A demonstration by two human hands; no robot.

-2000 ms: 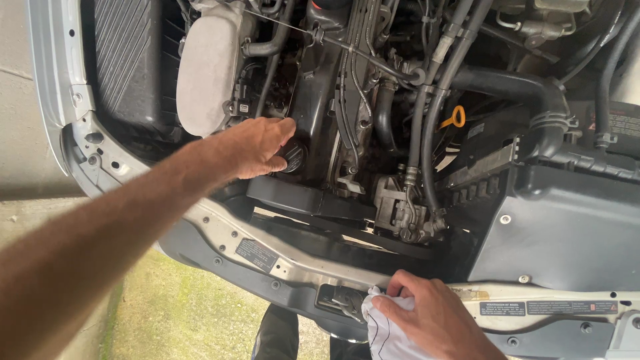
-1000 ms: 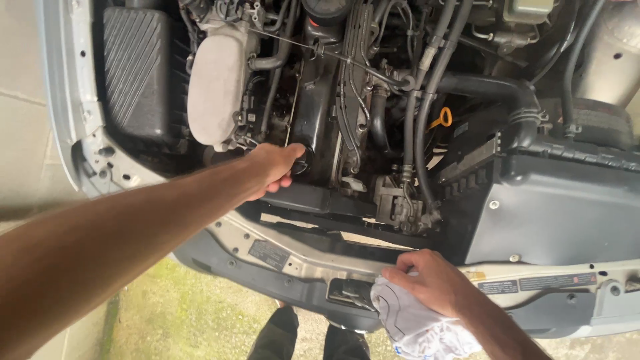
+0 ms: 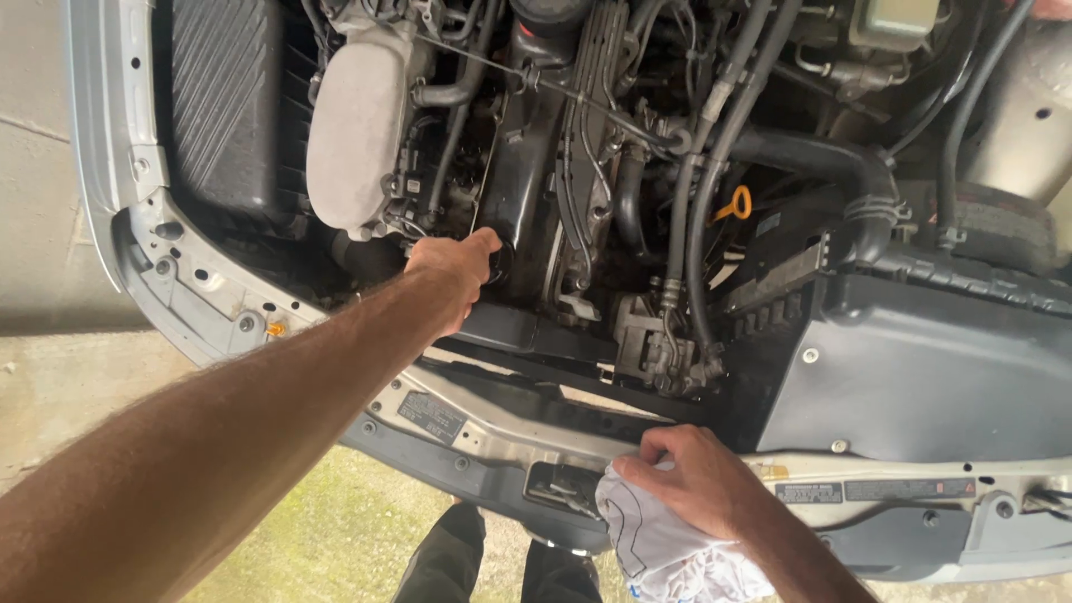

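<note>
My left hand (image 3: 456,272) reaches over the front of a car's engine, its fingers at the round dark oil filler cap (image 3: 500,258) on the black valve cover (image 3: 521,184). The hand hides most of the cap. Down at the front crossmember, my right hand (image 3: 691,473) holds a bunched light grey cloth (image 3: 649,528) with a dark line on it. The cloth hangs beside the hood latch (image 3: 565,488). A yellow dipstick handle (image 3: 734,203) stands among the hoses, to the right of the valve cover.
A grey oval intake cover (image 3: 352,138) and a ribbed black box (image 3: 222,109) lie on the left. Thick black hoses (image 3: 712,167) run down right of the valve cover. A large black plastic housing (image 3: 930,368) fills the right. The front crossmember (image 3: 494,431) bears labels with writing.
My left hand was just above the cap two seconds ago, with part of the cap showing; now its fingers are down on it. My right hand keeps the cloth, more of which shows now.
</note>
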